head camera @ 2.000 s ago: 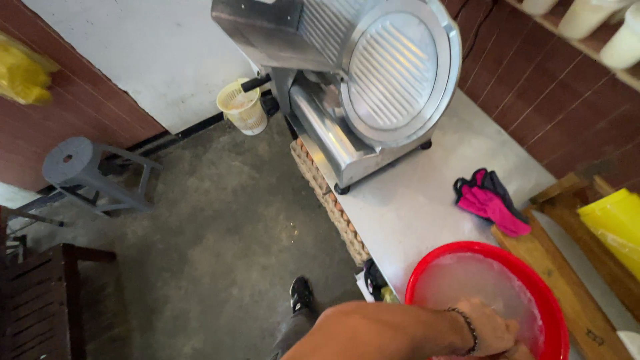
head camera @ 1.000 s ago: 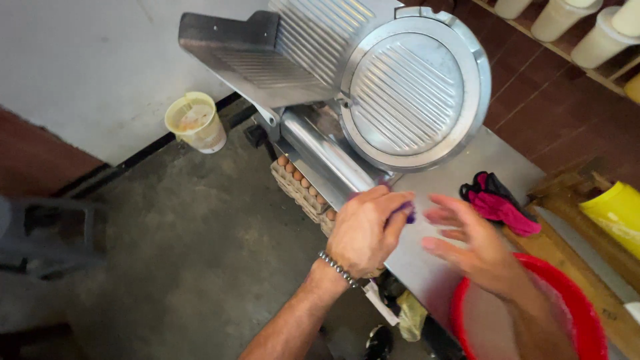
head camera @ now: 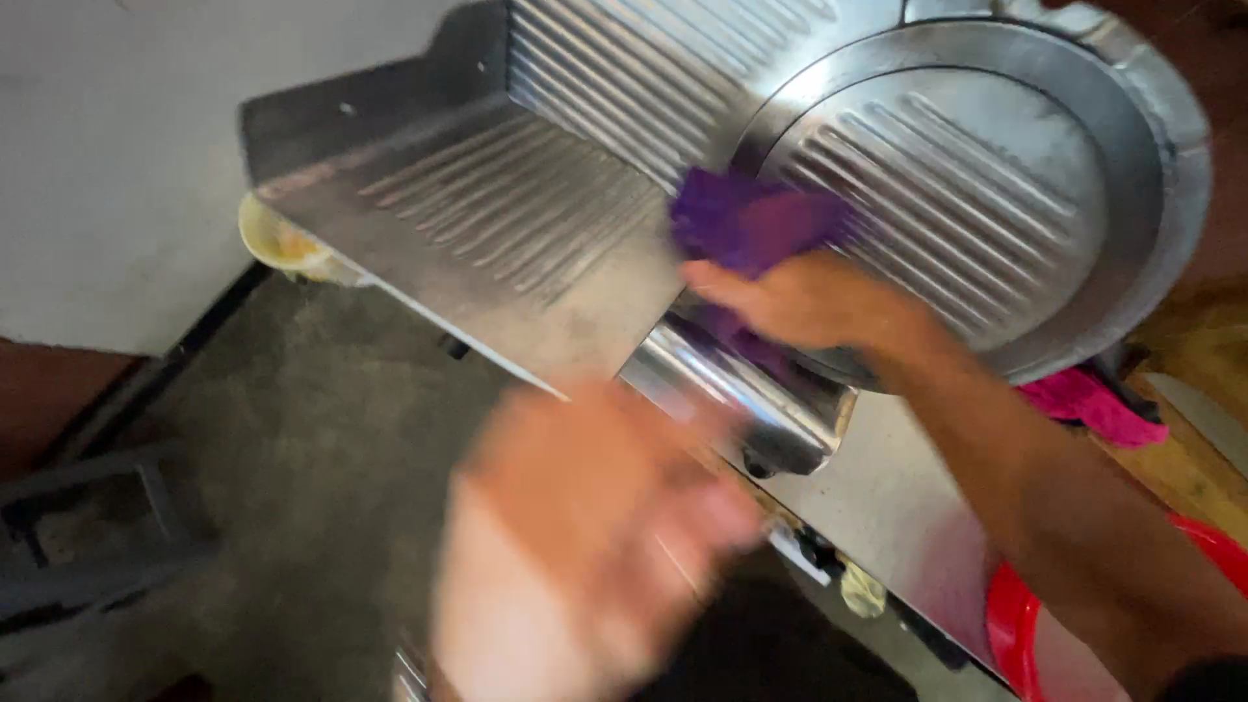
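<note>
My right hand grips a purple cloth against the front of a metal meat slicer, by the edge of its round ribbed plate. Part of the cloth hangs toward the slicer's shiny rounded base. Left of the cloth slopes the slicer's ribbed tray. My left hand is blurred in the lower middle, in front of the counter's edge; its fingers are too smeared to tell how they are set.
A red basin stands at the lower right of the metal counter. Pink and black gloves or cloth lie behind the slicer. A yellowish bucket is beyond the tray, and a grey stool stands on the floor at left.
My right hand has gone from near the basin to the slicer, now with the purple cloth in it. My left hand has moved lower in view. The view has come much nearer the slicer.
</note>
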